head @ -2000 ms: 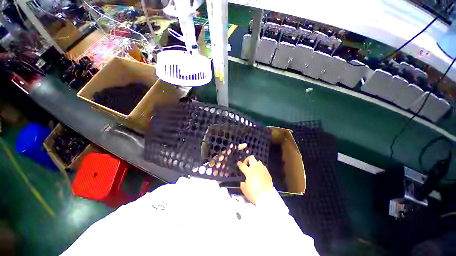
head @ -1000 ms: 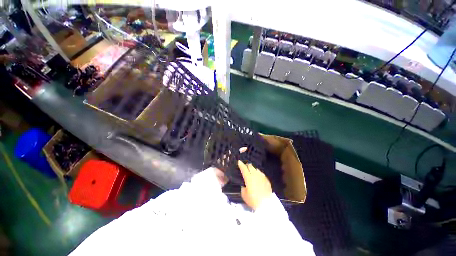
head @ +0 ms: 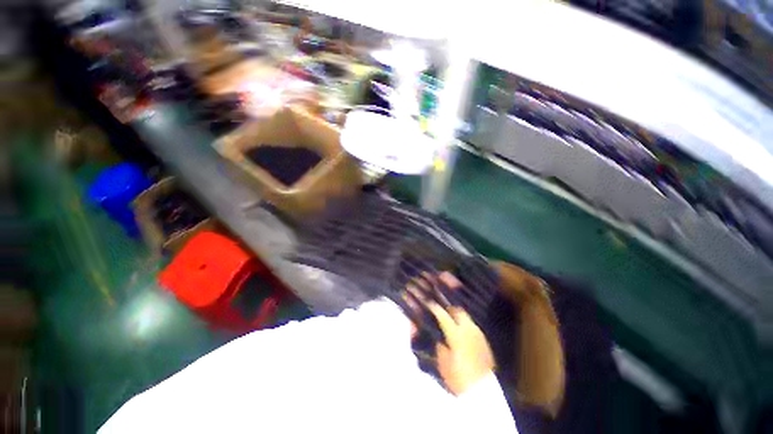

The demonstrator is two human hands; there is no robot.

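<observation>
The black perforated sheet [head: 360,242] lies partly over the open carton [head: 542,339] and reaches left to the second carton. The frame is blurred, so its holes and any small parts in them are not distinct. My right hand [head: 462,343] is at the sheet's near right part, fingers pointing up-left; its grip is unclear. Fingers of my left hand [head: 428,291] show just beyond it, blurred and partly hidden by the dark sheet. Whether they hold the sheet cannot be made out.
The second carton [head: 292,191] with dark contents stands beyond the sheet, left of the white fan [head: 387,142] and post [head: 445,127]. A red stool [head: 208,271], blue bin [head: 119,186] and small carton [head: 161,212] are at left. Grey-white units [head: 576,165] line the back.
The view has swung, shifting the scene rightward. The sheet's far left part, raised over the second carton one second ago, is now lower. Left-hand fingers now show more beside my right hand.
</observation>
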